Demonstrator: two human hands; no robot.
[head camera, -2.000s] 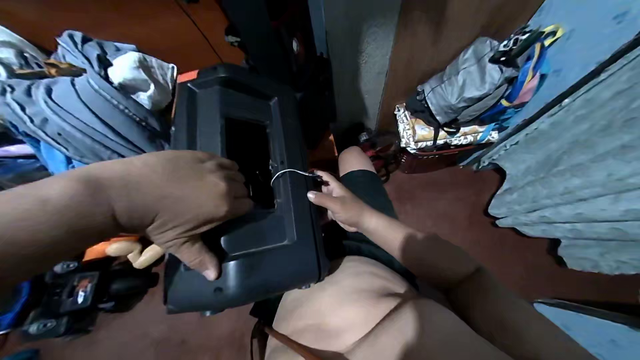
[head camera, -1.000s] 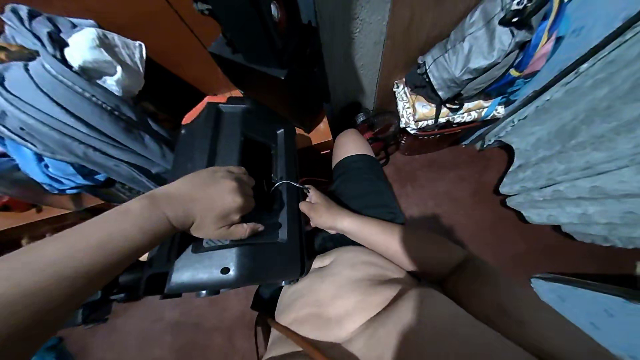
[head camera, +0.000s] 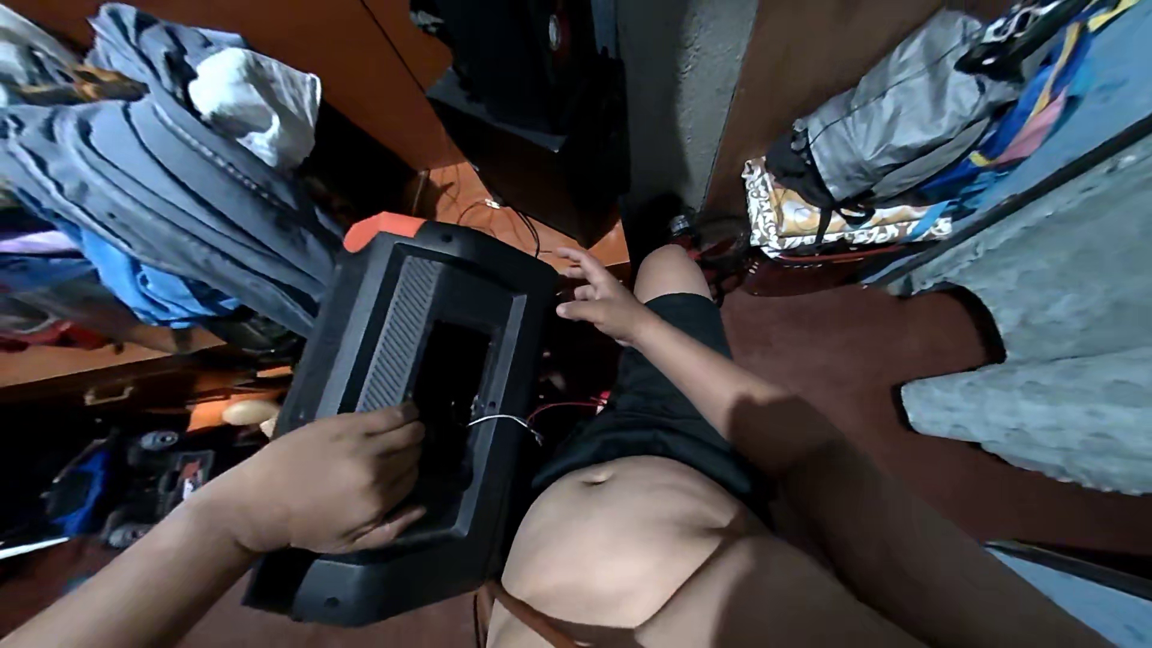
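A black plastic housing with a ribbed strip and a rectangular opening (head camera: 531, 360) stands tilted in front of me; one corner is orange-red. My left hand (head camera: 346, 477) lies on its near left part, fingers curled at the edge of the opening; whether they grip the rim is hidden. A thin white wire (head camera: 504, 418) comes out of the opening and bends over the right rim. My right hand (head camera: 598, 297) is held off the housing's upper right side, fingers apart, with nothing in it. A thin red wire (head camera: 567, 405) runs on the right, near my shorts.
Heaped clothes (head camera: 180, 180) lie at the upper left. A dark cabinet-like box (head camera: 540, 162) stands ahead on an orange surface. Toy-like wheeled parts (head camera: 162, 477) lie at the lower left. A grey bag (head camera: 900, 108) rests on folded patterned cloth at the upper right, above a grey curtain (head camera: 1035, 360).
My right hand has let go of the white wire's end and moved forward, its fingers now spread. The wire hangs loose over the rim. My left hand stays at the housing.
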